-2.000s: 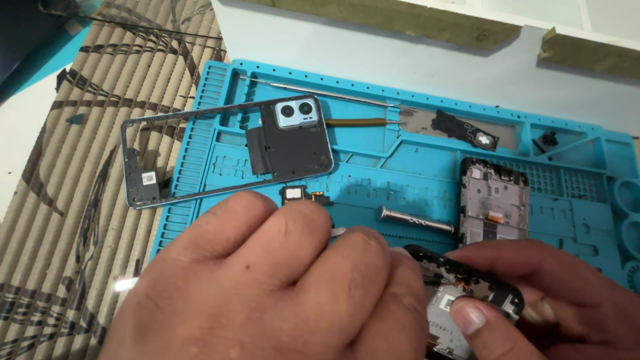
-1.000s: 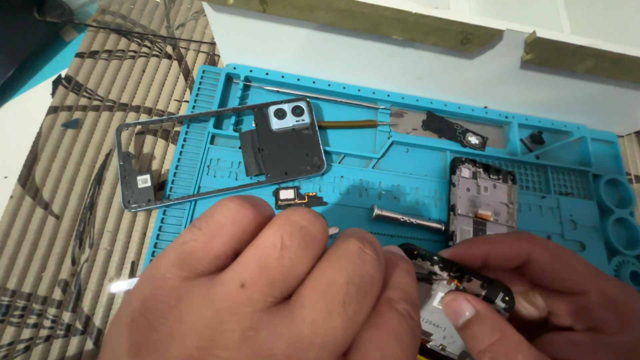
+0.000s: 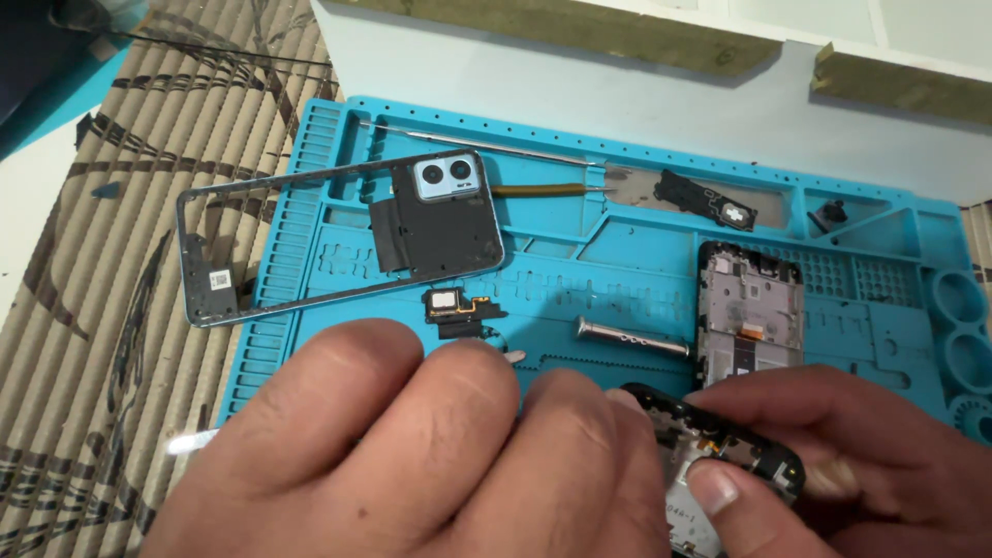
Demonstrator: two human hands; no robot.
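My right hand (image 3: 821,465) grips an opened smartphone chassis (image 3: 686,496) by its right edge, the thumb pressed on its bared inner side. Large in the foreground, my left hand (image 3: 434,457) is curled with its knuckles up at the chassis's left edge. Its fingertips are mostly hidden, so what it pinches cannot be told. A small pale tip (image 3: 513,356) shows just beyond its knuckles, and a shiny flat strip (image 3: 192,442) lies at its left side. A small speaker module with a flex (image 3: 457,304) is on the blue mat beyond this hand.
The blue silicone repair mat (image 3: 643,271) bears a phone mid-frame with camera cover (image 3: 446,225), a metal cylinder (image 3: 632,337), a second phone chassis (image 3: 750,310), a brown-handled tool (image 3: 539,190), a thin metal tool (image 3: 504,147) and a black bracket (image 3: 701,200). Corrugated matting (image 3: 101,310) lies left.
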